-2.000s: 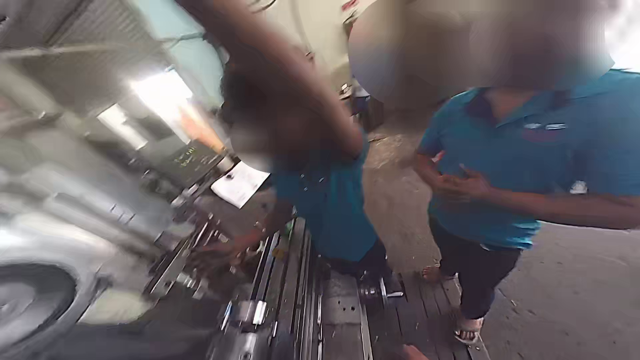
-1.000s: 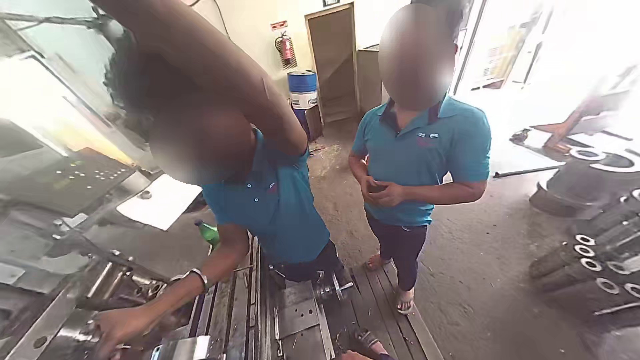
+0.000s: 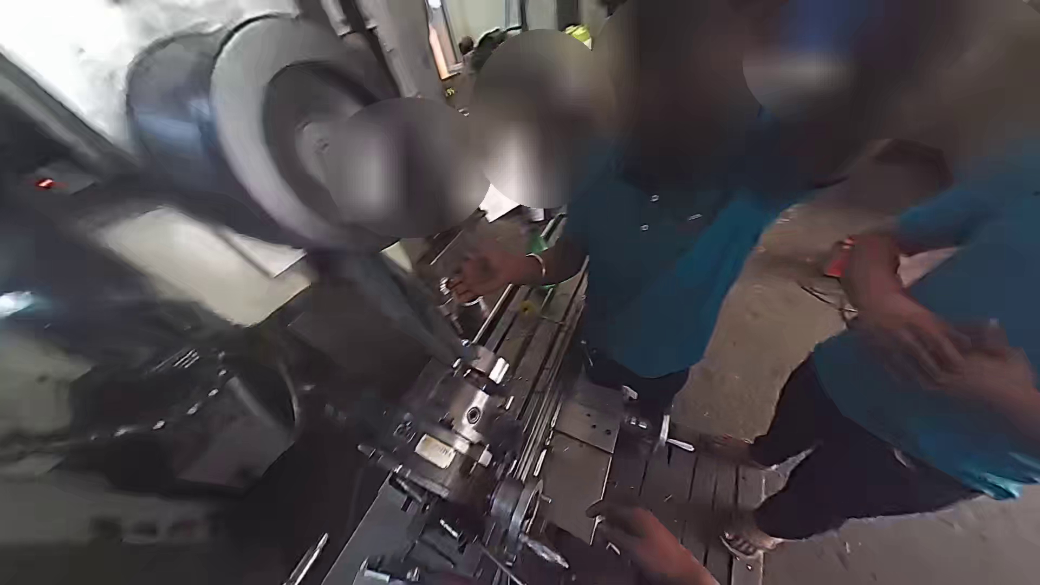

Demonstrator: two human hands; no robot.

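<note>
My right hand (image 3: 650,540) is at the bottom edge, slightly blurred, with nothing seen in it. It is nearest to the flat metal plate of the machine (image 3: 585,422), just right of a handwheel with a crank handle (image 3: 520,520). Left of it sits a metal machine head (image 3: 463,431) with a cylindrical part at its upper end, beside a long slotted machine table (image 3: 528,341). My left hand is not in view.
A co-worker's hand (image 3: 487,272) with a bracelet reaches over the table's far end. Another person's hands (image 3: 951,349) are at the right. A large round housing (image 3: 268,138) looms upper left. Slatted boards (image 3: 691,487) lie on the floor beside the machine.
The view has swung left and down along the machine. The nearer co-worker's raised arm no longer shows overhead. My right hand now shows more plainly at the bottom edge.
</note>
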